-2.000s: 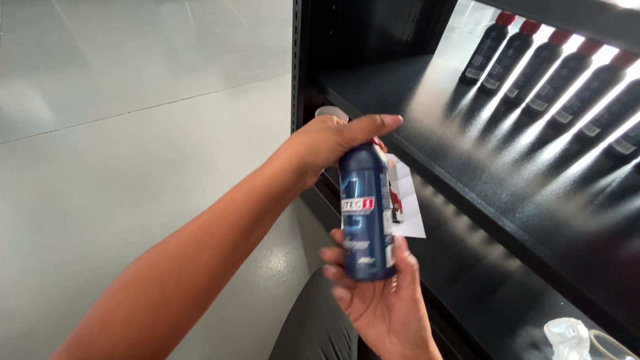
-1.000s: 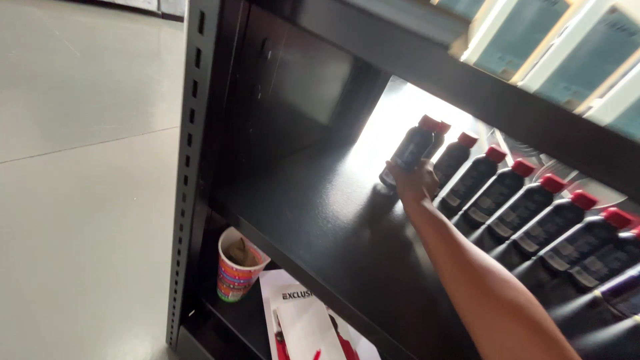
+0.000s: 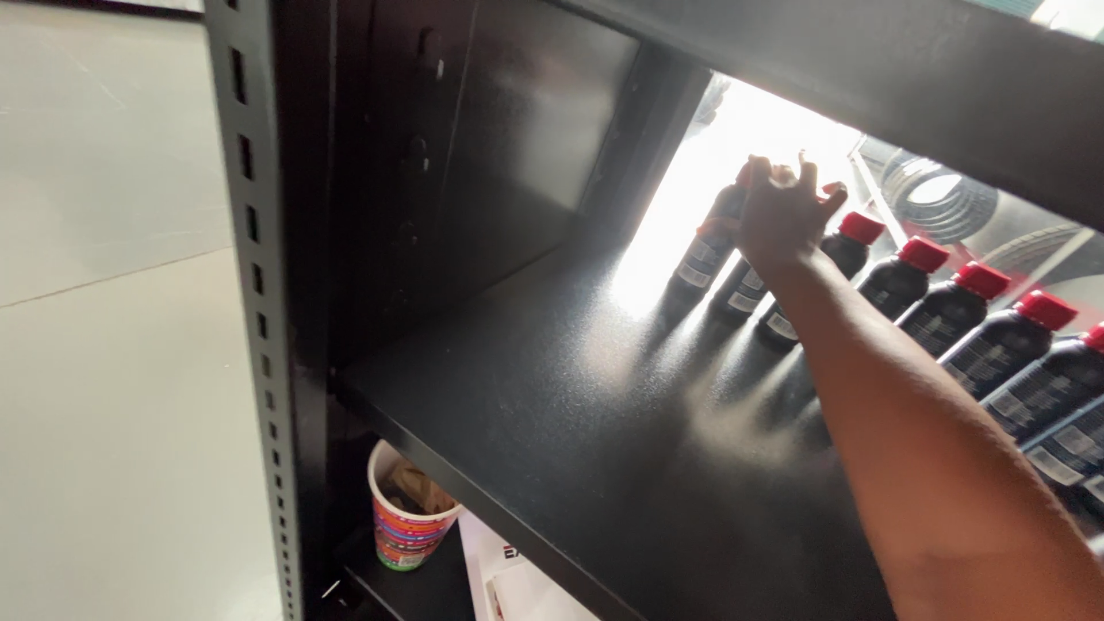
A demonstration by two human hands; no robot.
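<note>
My right hand (image 3: 783,211) reaches in from the lower right over a row of dark plastic bottles with red caps. Its fingers are spread near the caps, and one digit lies against the leftmost bottle (image 3: 700,259), which stands upright on the black shelf (image 3: 535,431). Partly behind the hand and wrist are a second bottle (image 3: 743,291) and a third bottle (image 3: 780,323). Further right, the row continues with another bottle (image 3: 901,276) and several more. My left hand is out of view.
A slotted metal upright (image 3: 250,224) and a dark side panel (image 3: 526,129) bound the shelf at the left. On the level below are a colourful paper cup (image 3: 412,526) and a printed sheet (image 3: 535,595). Tyres (image 3: 940,194) show behind the bottles.
Two seconds ago both hands were on a dark blue bottle in front of the shelf. One second ago my right hand was at the row's left end; its fingers are now spread. The view has shifted.
</note>
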